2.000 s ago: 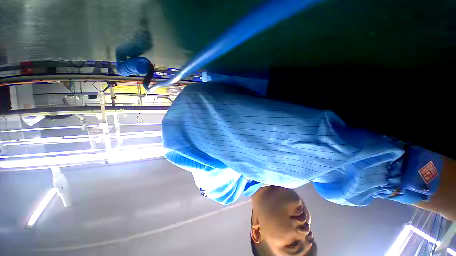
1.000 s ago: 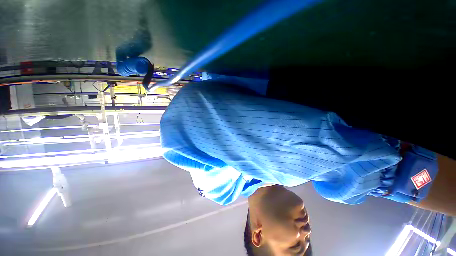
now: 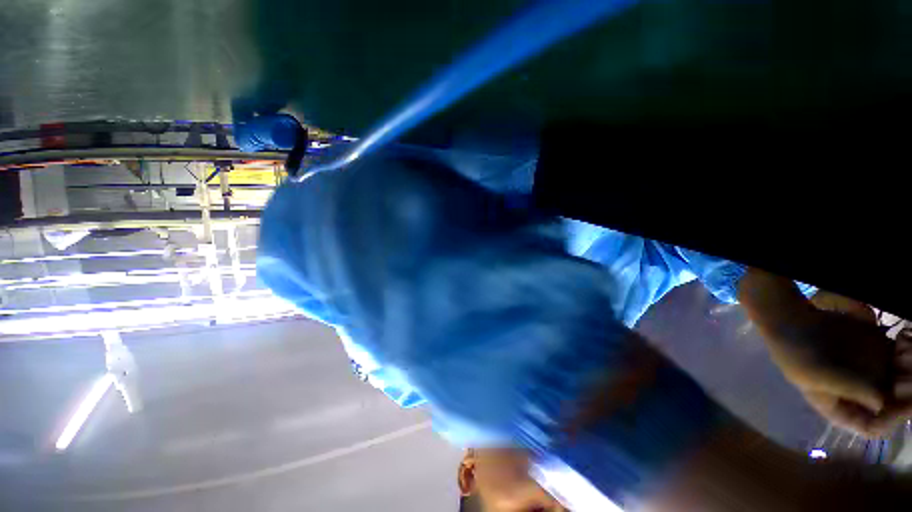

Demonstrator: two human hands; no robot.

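Neither of my hands can be made out as my own. A broad blue strap crosses close to the lens over a dark green surface. A person in a blue smock faces the camera, seen upside down. One blurred forearm with a dark blue band reaches across the lower right, its hand cut off or too dark to see. The person's other hand is at the right edge with fingers curled; what it holds, if anything, is unclear.
A large black shape hides the right middle. A rolled blue item is at the upper left, by a long rail. Racks and bright ceiling lights show on the left. A glossy grey-green surface fills the top left.
The person's sleeve and forearm have swung left and down, now blurred, covering most of the head. A hand has appeared at the right edge. The strap has barely moved.
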